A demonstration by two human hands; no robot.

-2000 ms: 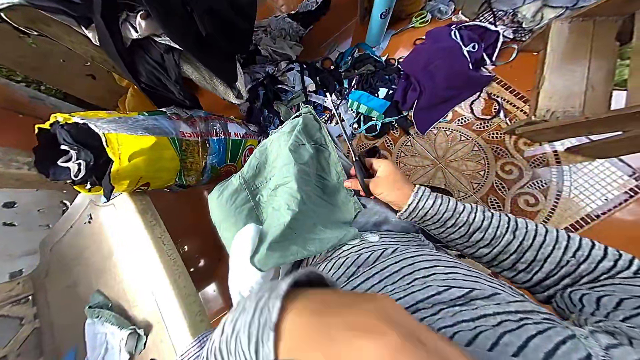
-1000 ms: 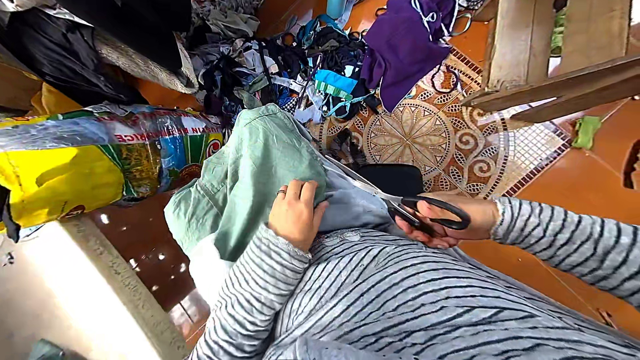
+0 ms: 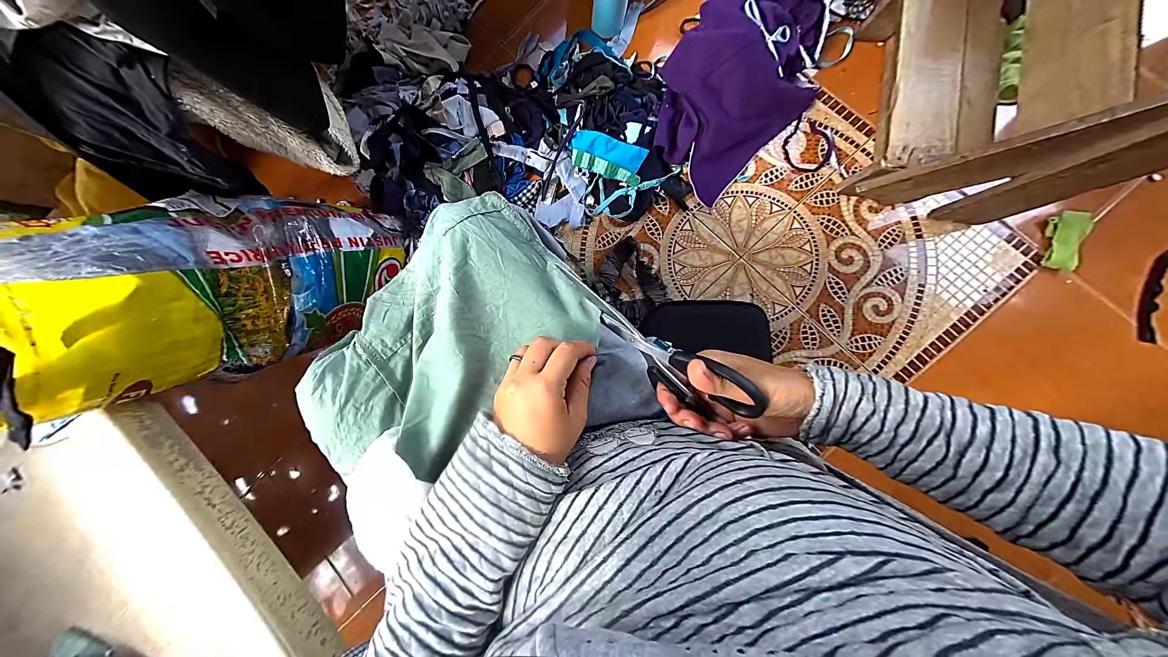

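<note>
A pale green cloth garment (image 3: pixel 456 301) lies draped over my lap. My left hand (image 3: pixel 545 392), with a ring on one finger, rests on the garment near its right edge, its fingers bent against the fabric. My right hand (image 3: pixel 730 394) grips black-handled scissors (image 3: pixel 721 383) by the loops. Their metal blades point up and left and meet the garment's right edge, just right of my left hand; part of the blades is hidden by the cloth. Grey-blue fabric (image 3: pixel 625 388) shows beneath the scissors, between my two hands.
Cloth scraps and straps (image 3: pixel 511 128) are heaped ahead, beside a purple cloth piece (image 3: pixel 730 82). At left are a yellow printed rice sack (image 3: pixel 119 328) and dark clothes (image 3: pixel 100 100). A wooden frame (image 3: pixel 1004 137) stands upper right. A light-coloured ledge (image 3: pixel 210 511) is lower left.
My left arm reached across the bottom of the view two seconds ago; the left hand is now on the green garment. The scissors, previously upright along its edge, are now slanted lower right.
</note>
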